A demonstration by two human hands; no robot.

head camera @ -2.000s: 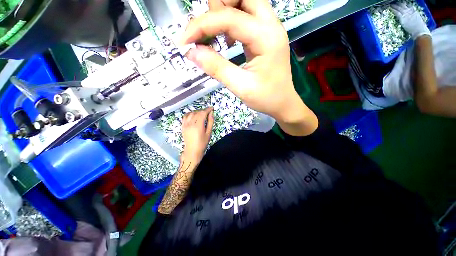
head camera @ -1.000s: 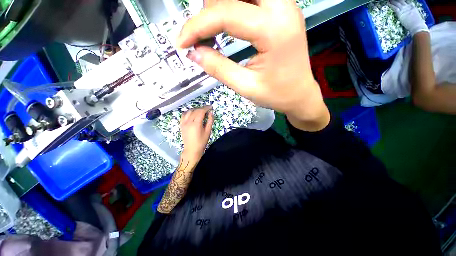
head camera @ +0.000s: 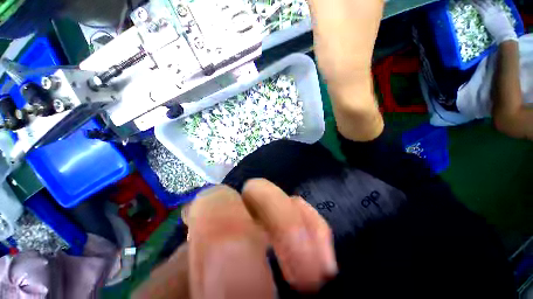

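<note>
My left hand (head camera: 251,239) is large, close to the camera and blurred at the bottom centre, with its fingers bent; whether it holds anything cannot be made out. My right hand (head camera: 345,35) reaches up past the top edge; the wrist and part of the hand show, but its fingers are cut off. The translucent tub (head camera: 312,105) sits at the lap, holding many small white-and-green parts (head camera: 251,120). The pale metal machine (head camera: 169,76) stands just beyond it, with its fixture block (head camera: 198,35) and a threaded rod (head camera: 123,67) at its left.
A steel bowl (head camera: 93,9) is at the upper left. A blue bin (head camera: 82,169) lies left of the tub, and another (head camera: 169,166) holds parts. Black air fittings (head camera: 35,96) are at far left. At the right, a person's gloved hand (head camera: 497,22) reaches into a blue bin (head camera: 467,61) of parts.
My left hand has left the near tub and come up close to the camera. My right hand has moved up from the fixture, partly out of view. The view has shifted slightly.
</note>
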